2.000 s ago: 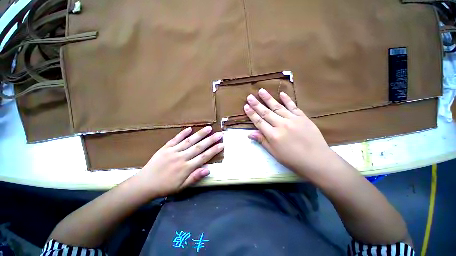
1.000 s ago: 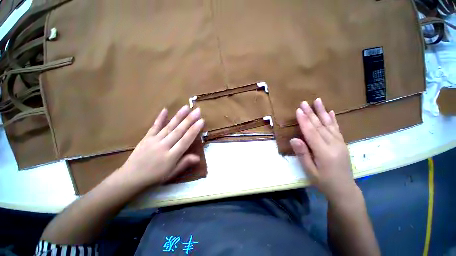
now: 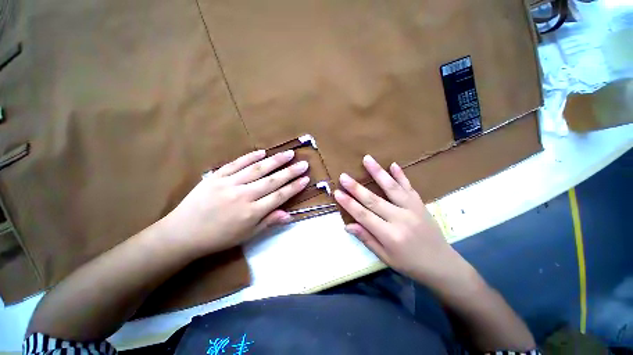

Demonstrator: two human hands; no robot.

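A large brown bag body panel [image 3: 368, 76] lies flat on the white table, with a centre seam running down to the bottom notch [image 3: 316, 165]. White corner pieces [image 3: 309, 141] show at the notch's right corners. My left hand [image 3: 239, 197] lies flat over the left part of the notch, fingers pointing right, and hides most of it. My right hand [image 3: 389, 211] rests on the panel edge just right of the notch, fingers spread. A lower brown flap [image 3: 486, 158] shows beyond the upper edge. A black label [image 3: 461, 98] lies on the panel at right.
The white table [image 3: 305, 255] has a rounded near edge. An amber-coloured bottle [image 3: 598, 105] lies at the far right near crinkled clear plastic [image 3: 579, 59]. Dark straps [image 3: 553, 15] are at the upper right. Brown strap ends [image 3: 14, 155] show at the left rim.
The view has shifted right, so the panel appears further left and turned. My left hand has moved right onto the notch. My right hand has moved closer to the notch's right side.
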